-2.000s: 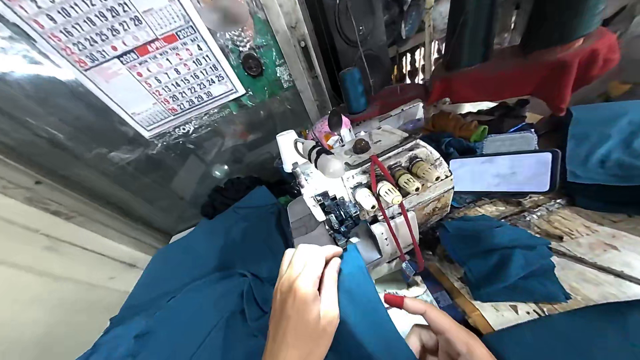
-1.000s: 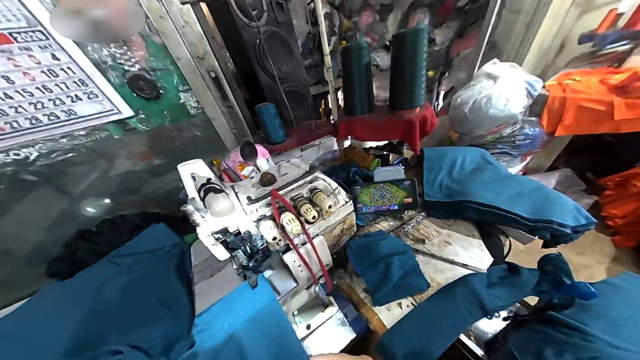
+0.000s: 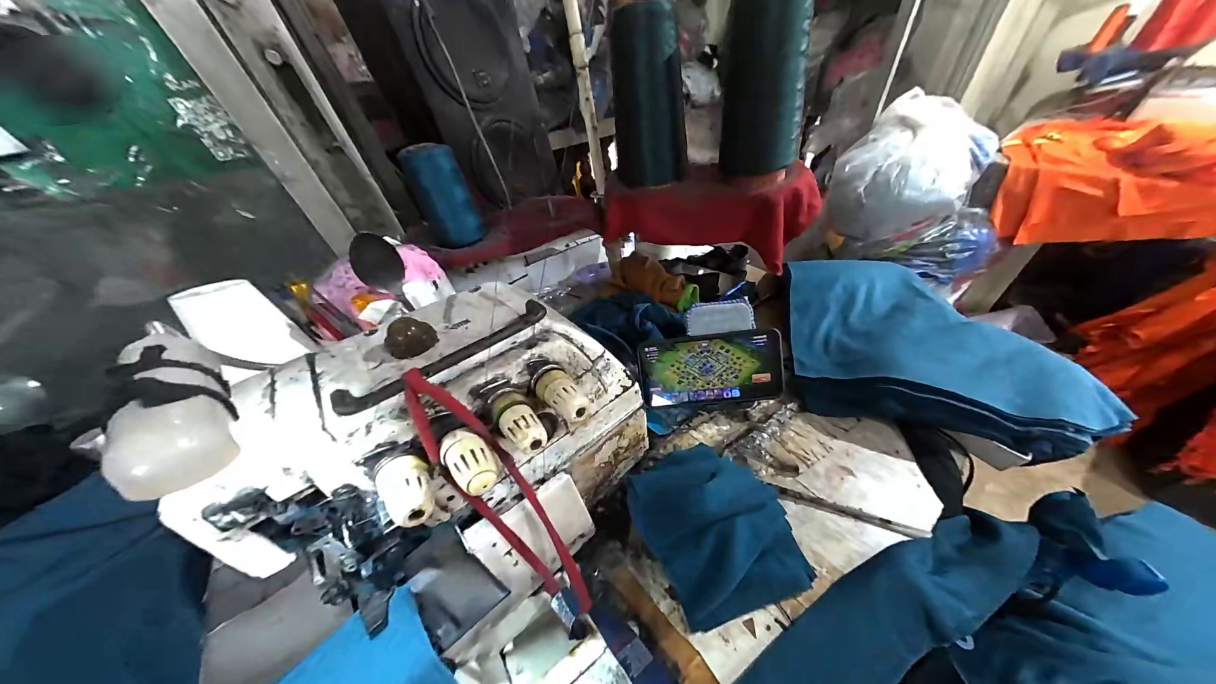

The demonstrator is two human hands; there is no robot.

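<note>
Neither of my hands shows in the head view now. An overlock sewing machine point(image 3: 456, 399) with a worn white body and several tension dials stands at the left centre, a red cord looped over its front. Teal fabric point(image 3: 380, 646) lies at its presser foot point(image 3: 356, 560). A darker stretch of blue fabric point(image 3: 85, 579) spreads at the far left. Right of the machine, a small folded teal piece point(image 3: 712, 532) rests on the worn wooden table. A long teal strip point(image 3: 893, 608) runs along the lower right, and a smartphone point(image 3: 711, 368) with a lit game screen leans behind the small piece.
Behind the machine stand two large dark green thread cones point(image 3: 765, 85), a blue thread spool point(image 3: 442, 195) and a loudspeaker point(image 3: 475, 95). A folded teal stack point(image 3: 940, 351) sits on the table's right. Beyond it are a stuffed plastic bag point(image 3: 902, 171) and orange fabric point(image 3: 1111, 180).
Both hands, seen at the fabric by the machine two seconds ago, are out of view now. The view has swung right. The phone's screen, pale at first, shows a game.
</note>
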